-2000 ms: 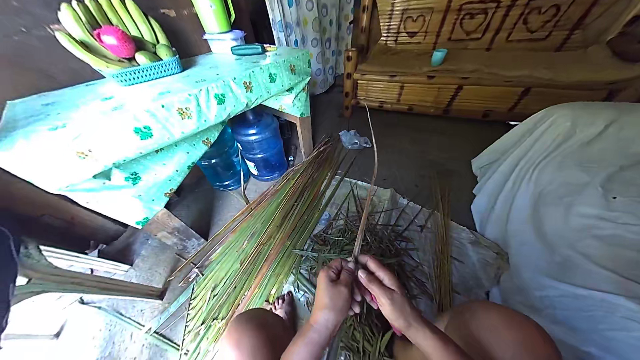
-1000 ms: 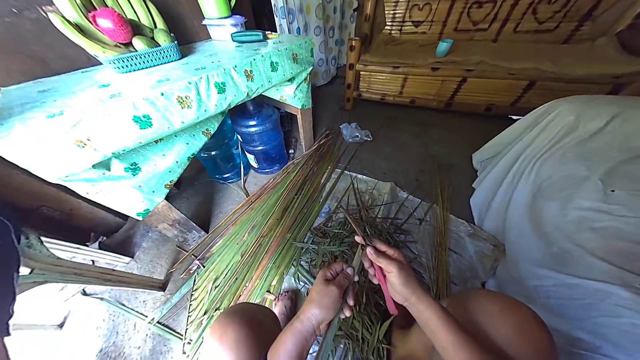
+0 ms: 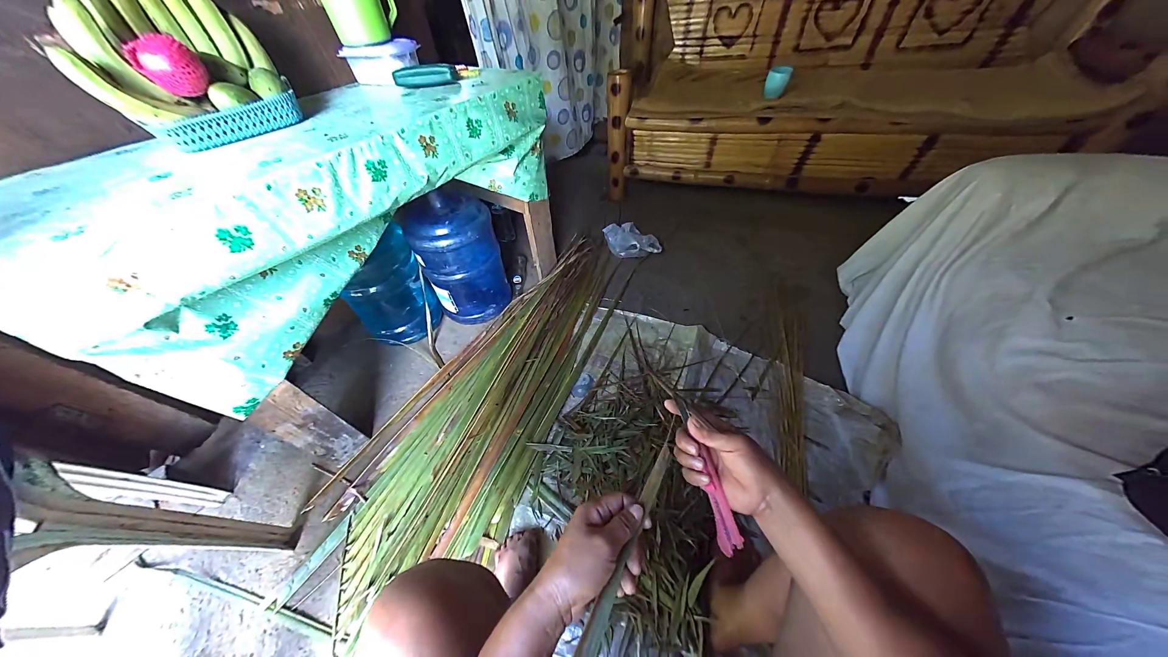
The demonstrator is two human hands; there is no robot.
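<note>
My left hand [image 3: 602,552] pinches a long green palm leaflet [image 3: 650,484] between thumb and fingers. To its upper right, my right hand [image 3: 725,461] is closed around a tool with a pink handle [image 3: 723,511]; a thin dark part of it, possibly the blade, points up and left past the fingers. Below both hands lies a heap of cut leaf pieces [image 3: 616,447] on a pale sheet [image 3: 853,438]. A large bundle of palm fronds [image 3: 484,420] spreads over the floor left of the heap. Thin brown midribs [image 3: 790,392] lie right of it.
A cloth-covered table [image 3: 301,196] stands at the left with a basket [image 3: 233,123] of bananas. Blue water jugs [image 3: 456,260] are under it. A bamboo bench [image 3: 821,151] stands at the back, a crumpled plastic bag [image 3: 630,240] on the floor before it, and a white-draped form [image 3: 1013,301] at the right.
Two seconds ago both hands were together on an upright strip. They have since come apart, and the pink handle now shows below my right hand.
</note>
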